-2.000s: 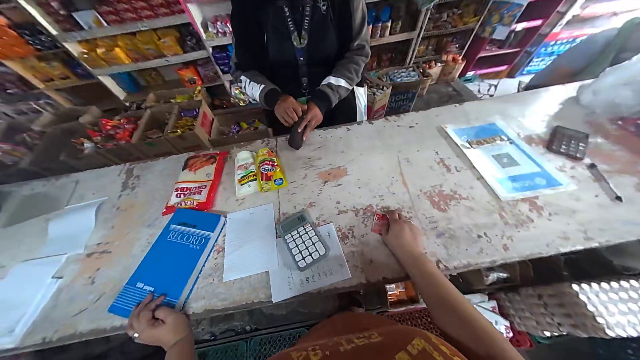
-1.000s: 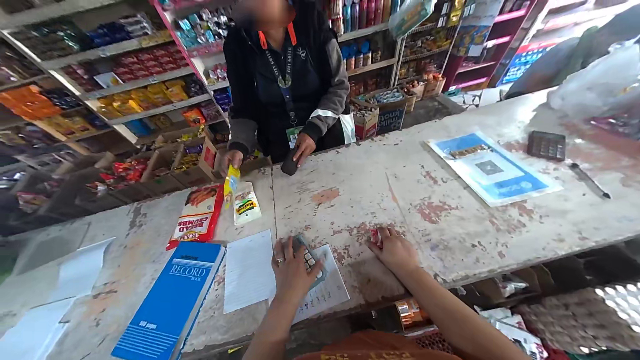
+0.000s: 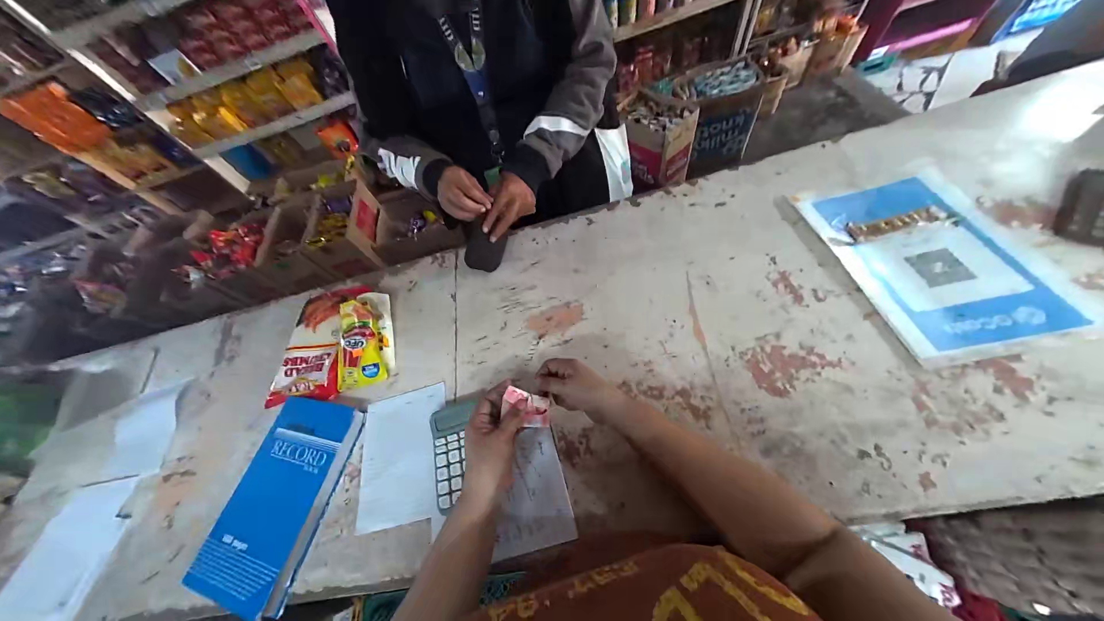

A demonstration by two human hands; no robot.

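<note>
My left hand (image 3: 496, 440) grips a folded red banknote (image 3: 528, 407) over the counter, above the right side of a grey calculator (image 3: 450, 461). My right hand (image 3: 576, 388) touches or nearly touches the note's right end; whether it pinches it I cannot tell. White papers (image 3: 401, 457) lie beside and under the calculator. Left of them is a blue record book (image 3: 272, 509). Behind the book, a yellow pouch (image 3: 360, 345) rests partly on a red and white bread crumbs pack (image 3: 304, 358). Across the counter a person's two hands (image 3: 487, 200) hold a dark pouch (image 3: 485, 247).
The worn painted counter (image 3: 621, 302) runs across the view. A blue and white laminated sheet (image 3: 949, 267) lies at right, near a dark calculator (image 3: 1082, 207). Loose papers (image 3: 69, 543) lie at far left. Boxes of sweets (image 3: 332, 224) and stocked shelves stand behind.
My left hand has moved off the calculator to the note beside my right hand. The yellow pouch, in the other person's hand one second ago, now lies on the counter with the bread crumbs pack.
</note>
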